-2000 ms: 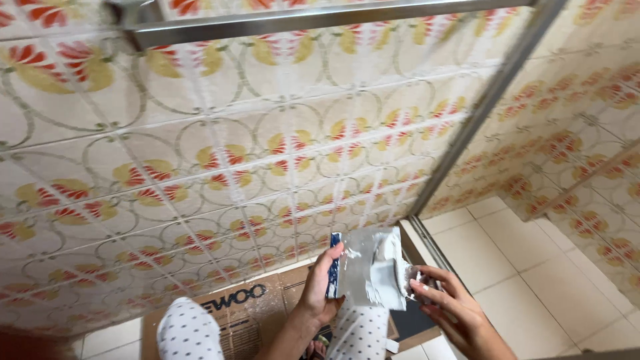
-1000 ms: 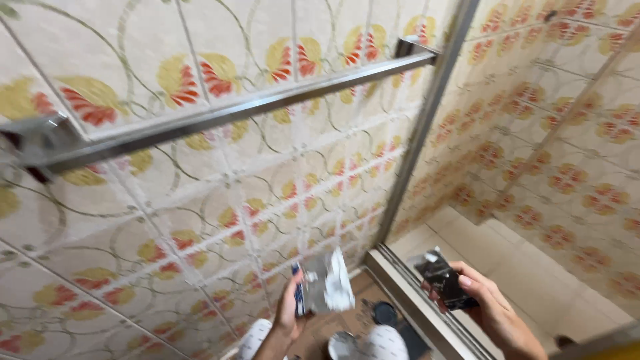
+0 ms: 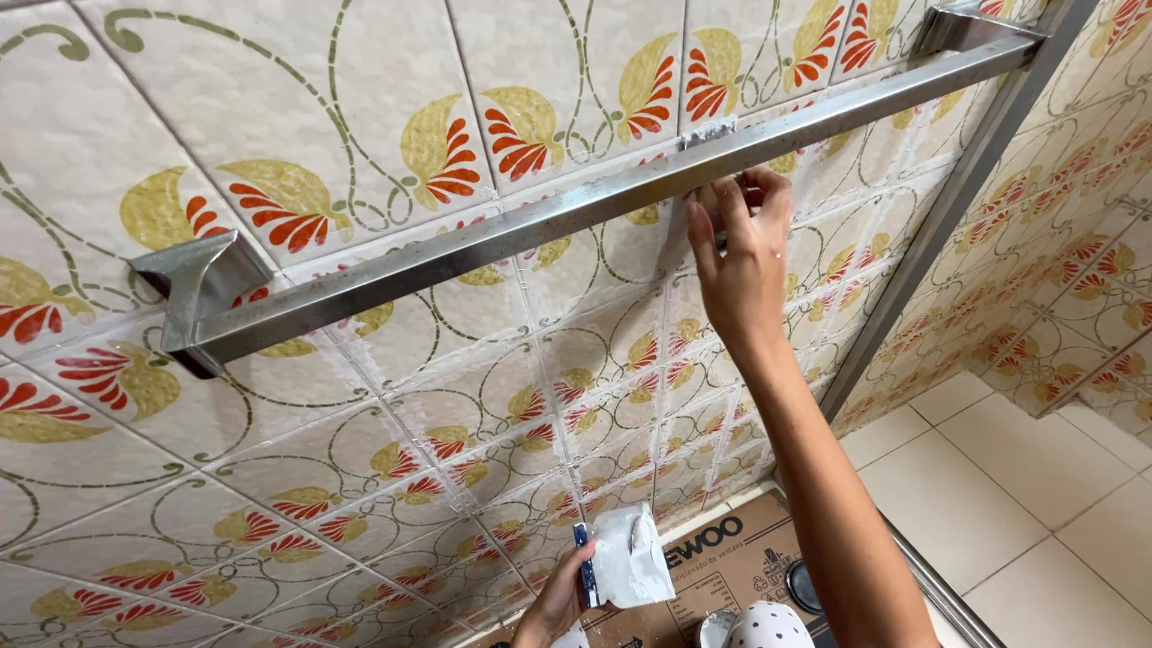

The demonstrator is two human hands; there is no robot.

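Note:
My right hand [image 3: 745,243] is raised to the patterned wall tiles [image 3: 594,297], behind and below the metal towel bar [image 3: 576,205]. Its fingers pinch a small spreader [image 3: 709,132], whose edge smeared with white paste shows above the bar, against a joint between tiles. Low in the view, my left hand [image 3: 562,589] grips the blue edge of a wide scraper [image 3: 630,556] whose blade carries a thick layer of white paste. White streaks of paste run along several tile joints.
A printed cardboard sheet [image 3: 720,576] lies on the floor below, with a dark round lid [image 3: 799,585] and a container [image 3: 715,628] on it. A knee in dotted cloth [image 3: 769,628] is beside them. A metal frame post [image 3: 954,207] and floor tiles [image 3: 981,477] are at right.
My right hand has gone from low at the right up to the wall behind the towel bar. My left hand still holds the scraper low down. The view has shifted.

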